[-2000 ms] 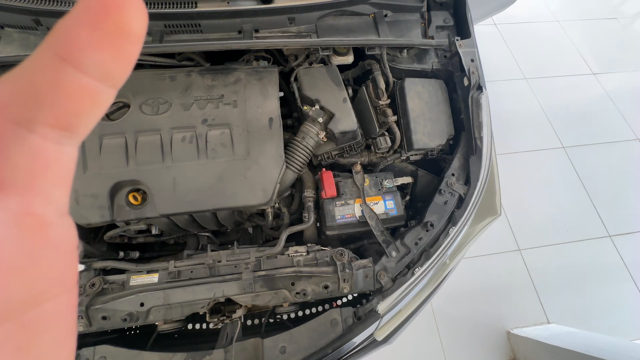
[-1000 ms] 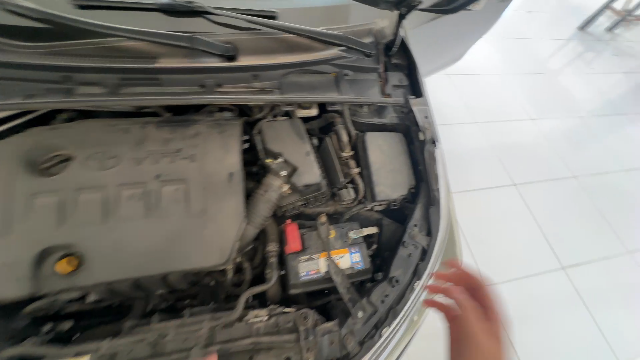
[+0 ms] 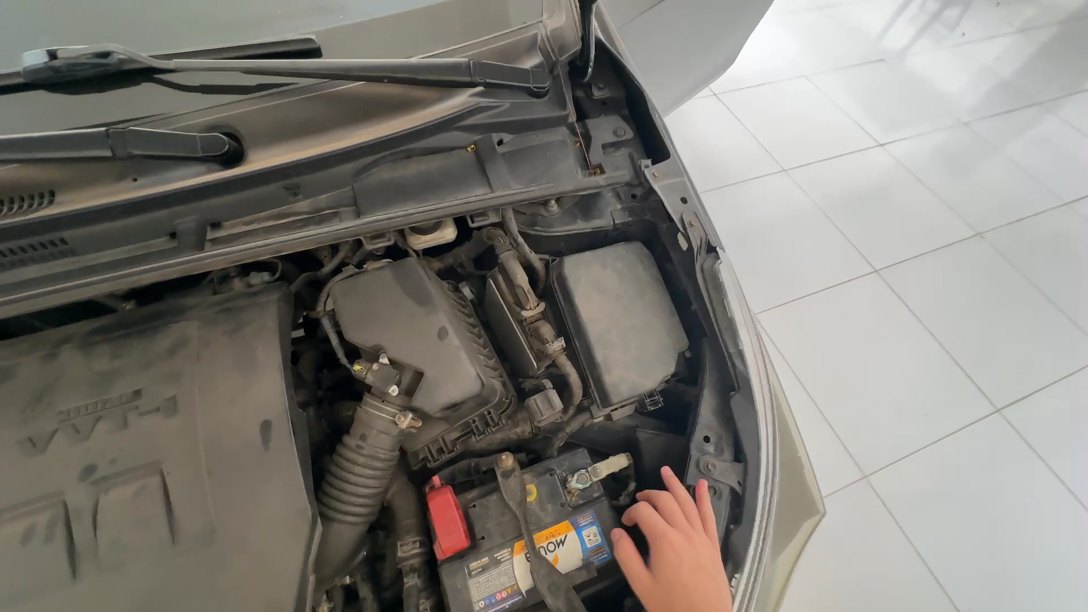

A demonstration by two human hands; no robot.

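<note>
My right hand (image 3: pixel 676 548) reaches in from the bottom edge, fingers spread and holding nothing, beside the right end of the car battery (image 3: pixel 484 510). Whether a fingertip touches the battery is not plain. A metal hold-down bracket (image 3: pixel 531 544) crosses the battery top. On the battery's left terminal sits a red plastic cover (image 3: pixel 446 518). The other terminal clamp (image 3: pixel 586 478) is bare, with whitish deposits and a pale cable lug. My left hand is out of view.
Behind the battery are the air filter housing (image 3: pixel 408 331), a black fuse box cover (image 3: pixel 620 323) and the ribbed intake hose (image 3: pixel 361 476). The engine cover (image 3: pixel 153 459) fills the left. Wiper arms (image 3: pixel 340 70) lie above; the fender edge (image 3: pixel 756 425) borders a tiled floor (image 3: pixel 926 323).
A raised hand at the left two seconds ago no longer shows there. My right hand has moved from over the fender edge to beside the battery. The view has moved nearer the battery side.
</note>
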